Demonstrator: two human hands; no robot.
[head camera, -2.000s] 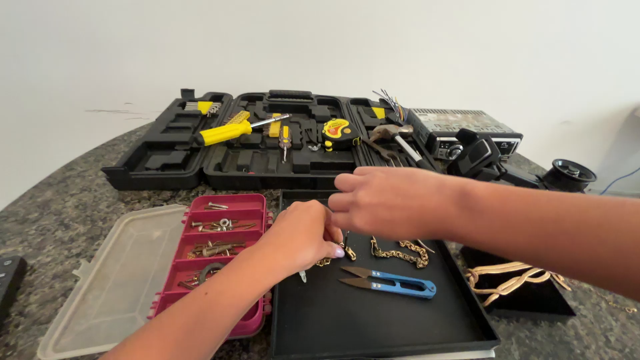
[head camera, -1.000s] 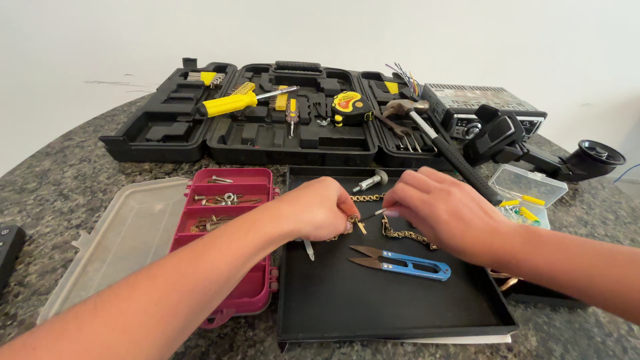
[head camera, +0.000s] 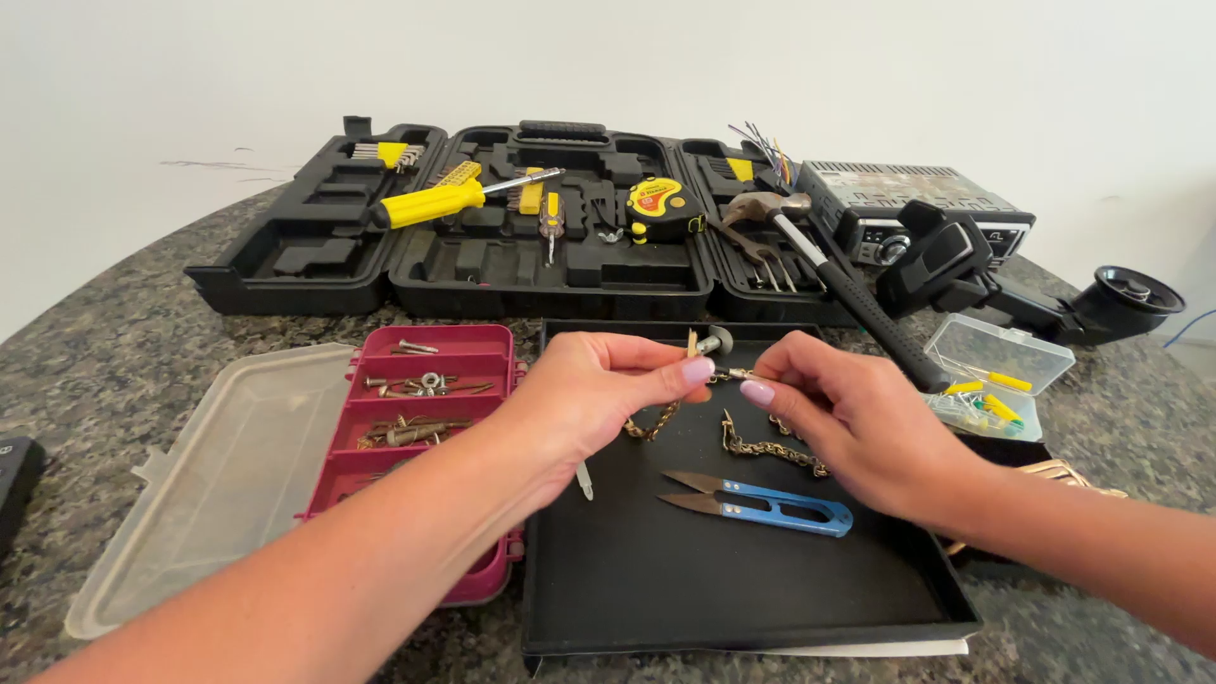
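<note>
Above the black tray, my left hand pinches a chain and a small gold-coloured piece between thumb and fingers. My right hand pinches a small metal end just to the right, close to my left fingertips; its exact kind cannot be told. Below the right hand, a length of gold-toned chain lies in the tray. Blue-handled thread snips rest in front of it, blades apart. A metal piece with a round head shows behind my fingertips.
A pink compartment box of screws stands left, its clear lid open. Behind is an open black tool case with a yellow screwdriver and tape measure. A hammer, car radio and small clear box are right.
Both hands have come up from the tray, with their fingertips closer together than a second ago. The right hand no longer crosses over the left as in the earliest frame.
</note>
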